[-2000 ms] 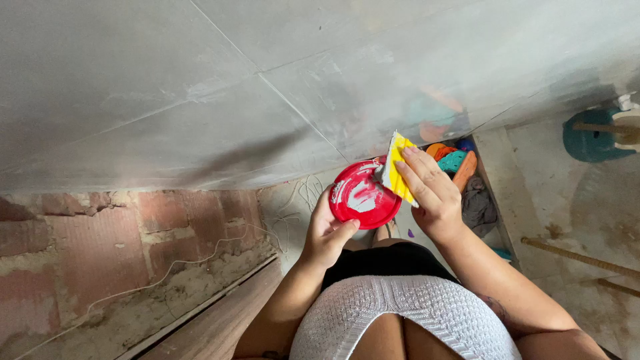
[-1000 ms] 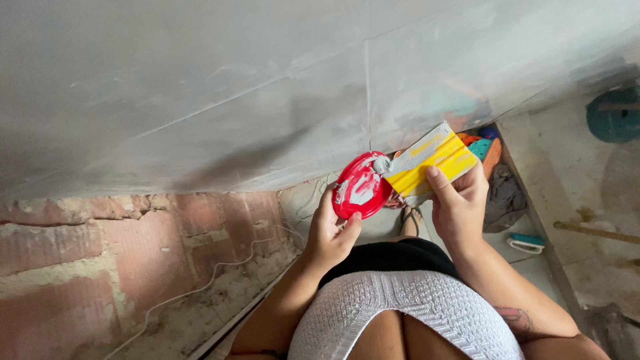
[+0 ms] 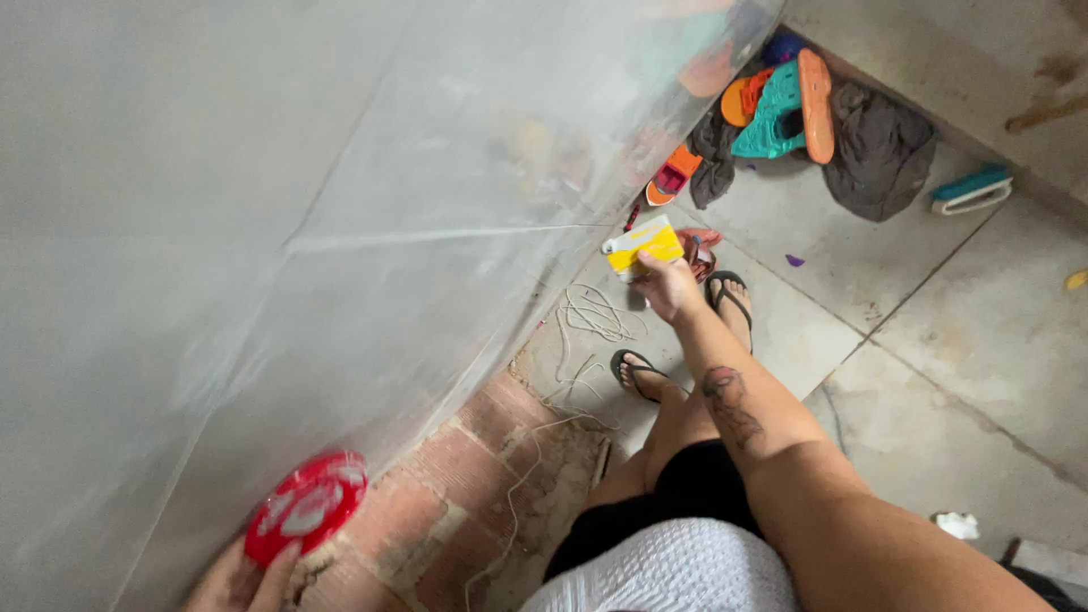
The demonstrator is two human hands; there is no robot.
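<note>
At the lower left, my left hand (image 3: pixel 255 578) grips the edge of a round red plastic lid (image 3: pixel 308 507) smeared with whitish paste, close to the grey tiled wall (image 3: pixel 280 340). My right hand (image 3: pixel 667 285) reaches out over the floor and holds a flat yellow spreader (image 3: pixel 646 248), its face streaked with pale paste and a small grey lump at its left corner. The spreader is near the lower edge of the wall; whether it touches the tiles I cannot tell. Thin light joints run between the large tiles.
Orange and teal plastic toys (image 3: pixel 778 110) and dark cloths (image 3: pixel 880 153) lie along the floor edge. A teal-and-white brush (image 3: pixel 971 189) is at the right. Loose white cord (image 3: pixel 595 313) lies near my feet in flip-flops. Exposed brick (image 3: pixel 476 450) lines the lower wall.
My hands have moved apart: the lid is now at lower left, the spreader farther out over the floor. Earlier the spreader was at the lid's edge. The view has turned.
</note>
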